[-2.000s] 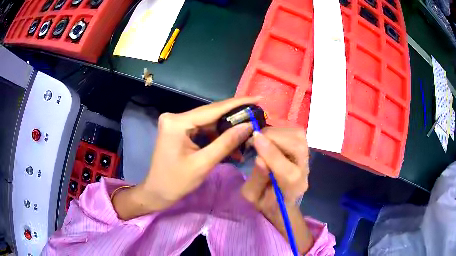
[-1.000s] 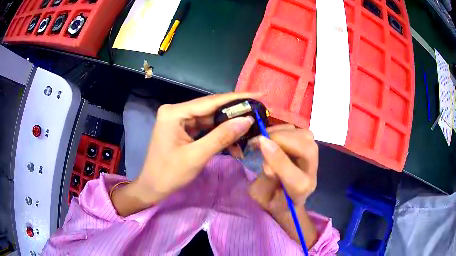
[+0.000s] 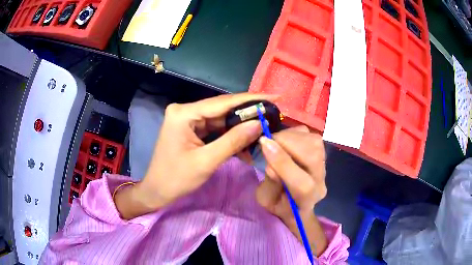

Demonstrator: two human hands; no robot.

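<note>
My left hand [image 3: 189, 150] holds a small black round case [image 3: 270, 114] between thumb and fingers, above my lap. A pale rectangle with a small greenish end [image 3: 250, 112] shows in the case. My right hand [image 3: 295, 168] grips a thin blue stick [image 3: 293, 207] like a pencil. The stick's upper tip meets the greenish end of the rectangle. The lower side of the case is hidden by my fingers.
A red foam tray [image 3: 384, 148] with a long white strip [image 3: 348, 77] lies ahead right; another red tray [image 3: 98, 34] is upper left. A grey-white button panel [image 3: 44, 155] and small red tray [image 3: 83, 160] stand left. A yellow tool [image 3: 181, 32] lies beside paper [image 3: 155, 23].
The stick's tip has moved slightly left on the case, from beside the pale rectangle onto its end. My left hand keeps its hold. The view has shifted slightly.
</note>
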